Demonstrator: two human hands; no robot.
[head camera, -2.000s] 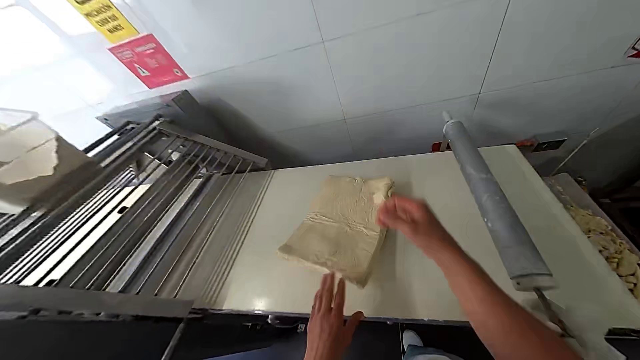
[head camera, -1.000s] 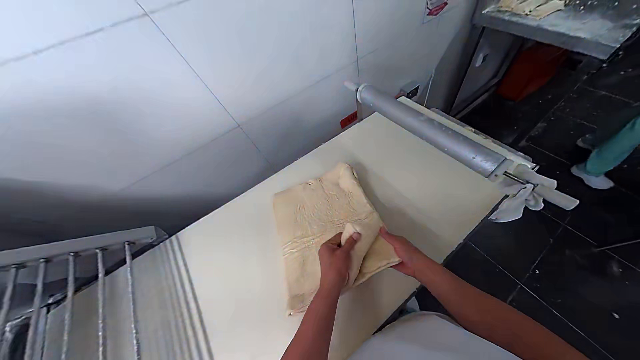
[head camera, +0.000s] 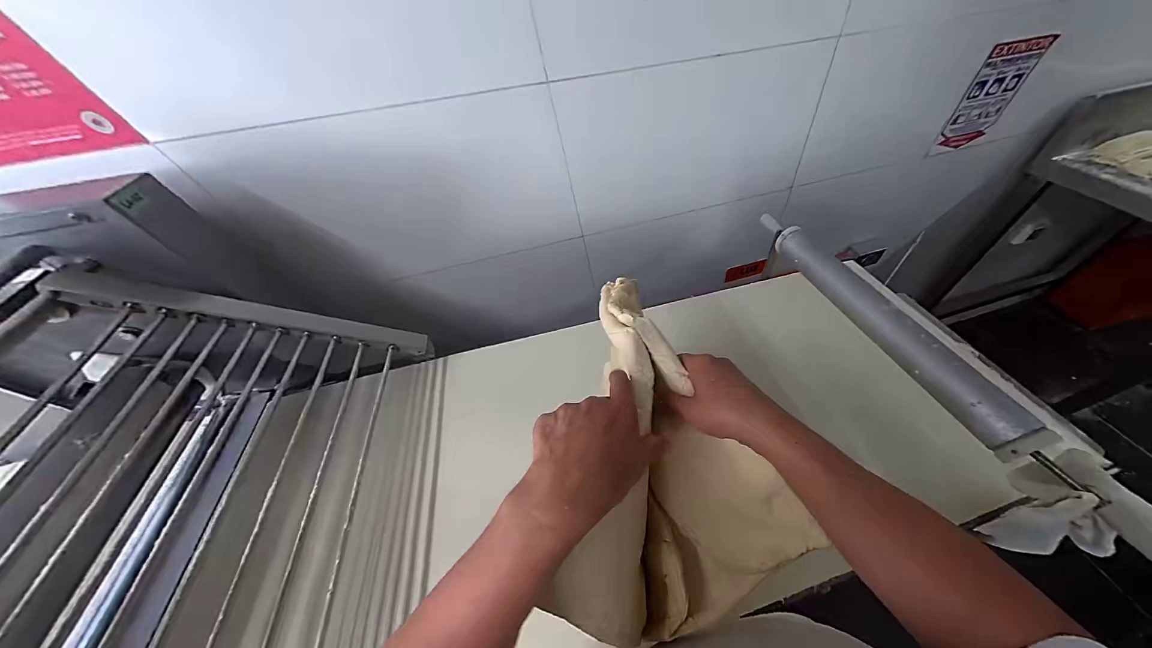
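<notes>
A thick folded sheet of pale dough (head camera: 729, 513) stands partly raised over the cream-coloured belt (head camera: 504, 396), its folds open toward me. My left hand (head camera: 594, 441) grips the upper left part of the dough, thumb near the fold. On the right side my right hand (head camera: 720, 396) holds the upper edge, with its fingertips hidden behind a dough flap. A narrow bunched end of dough sticks up beyond both hands. The dough's lower part hangs near the front edge of the belt.
A metal wire guard (head camera: 270, 360) covers the machine at left. Across the belt's right end lies a grey roller (head camera: 909, 342), with a whitish cloth (head camera: 1044, 513) below its near end. The tiled wall (head camera: 432, 171) runs behind. A metal counter (head camera: 1098, 180) stands at far right.
The dough lay flat on the belt earlier; now it is lifted and folded upward between both hands. My left hand, free two seconds ago, now grips it. The view has swung considerably.
</notes>
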